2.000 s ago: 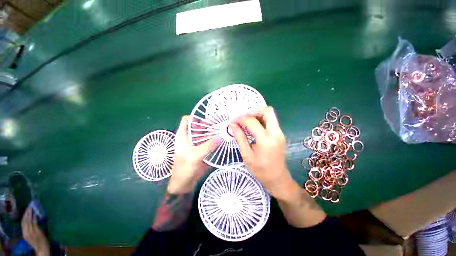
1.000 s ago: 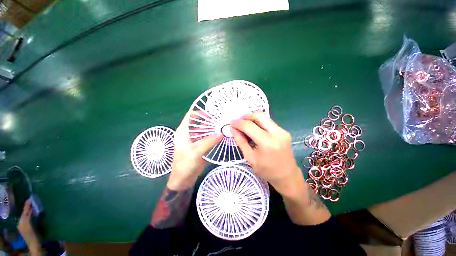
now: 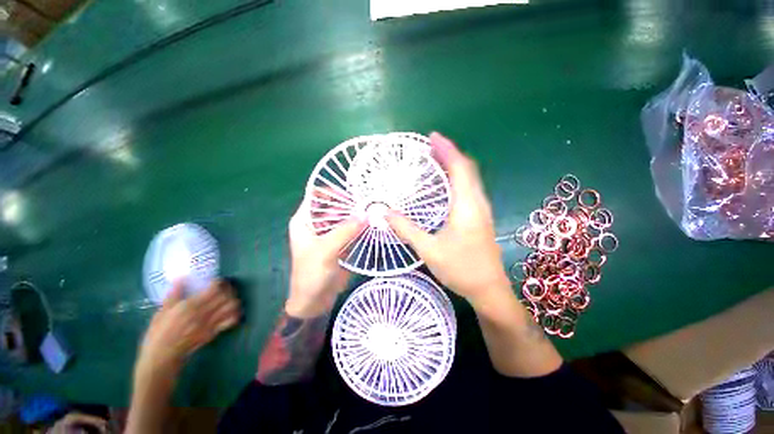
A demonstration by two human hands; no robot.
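My left hand (image 3: 318, 250) and my right hand (image 3: 462, 233) hold a white fan grille (image 3: 382, 256) between them, both thumbs at its hub. A copper-coloured trim ring (image 3: 376, 206) shows around the hub, between the thumb tips. Another white grille (image 3: 399, 161) overlaps behind the held one; whether it is held or lies on the green surface, I cannot tell. A stack of grilles (image 3: 393, 339) stands just below my hands, near my body. A pile of loose rings (image 3: 564, 254) lies to the right.
Another person's hand (image 3: 191, 318) touches a blurred white grille (image 3: 181, 261) at left. A clear bag of rings (image 3: 721, 161) lies far right. An open carton (image 3: 713, 347) with a column of grilles (image 3: 730, 403) is lower right. A white strip (image 3: 445, 7) lies at the top edge.
The right fingers have spread from the hub to the grille's rim, with the thumb at the hub. At left, another person's hand has come in and the single grille has moved left.
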